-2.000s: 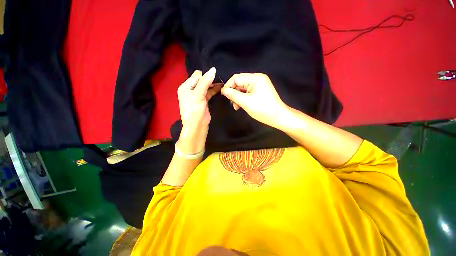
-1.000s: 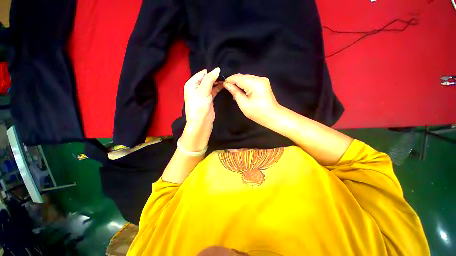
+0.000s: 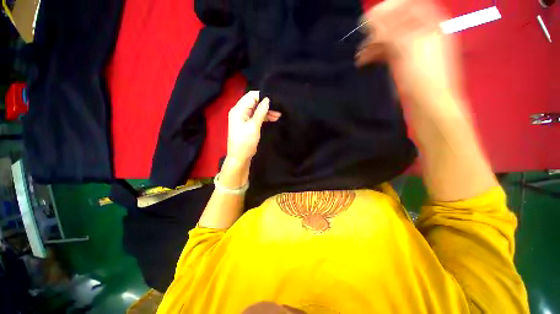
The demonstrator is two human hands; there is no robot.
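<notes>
The dark coat (image 3: 325, 116) lies spread on the red-covered table, its lower part towards me. My left hand (image 3: 250, 127) is at the middle of the coat, thumb and fingers pinched on the cloth; the pinched spot is mostly hidden. My right hand (image 3: 402, 34) is raised at the upper right over the coat's edge, badly blurred. A thin pale line (image 3: 354, 30), seemingly sewing thread, runs from its fingertips down to the left over the coat. A needle cannot be made out.
A white strip (image 3: 471, 20) lies beyond my right hand. A short white stick (image 3: 544, 28) and metallic snips (image 3: 545, 118) lie at the table's right. Another dark garment (image 3: 70, 92) hangs over the table's left edge. Dark cloth (image 3: 166, 236) hangs low left, above the green floor.
My right hand has left my left hand and swung up and right. My left hand stays at the coat. The view has shifted, bringing the white strip and stick into sight.
</notes>
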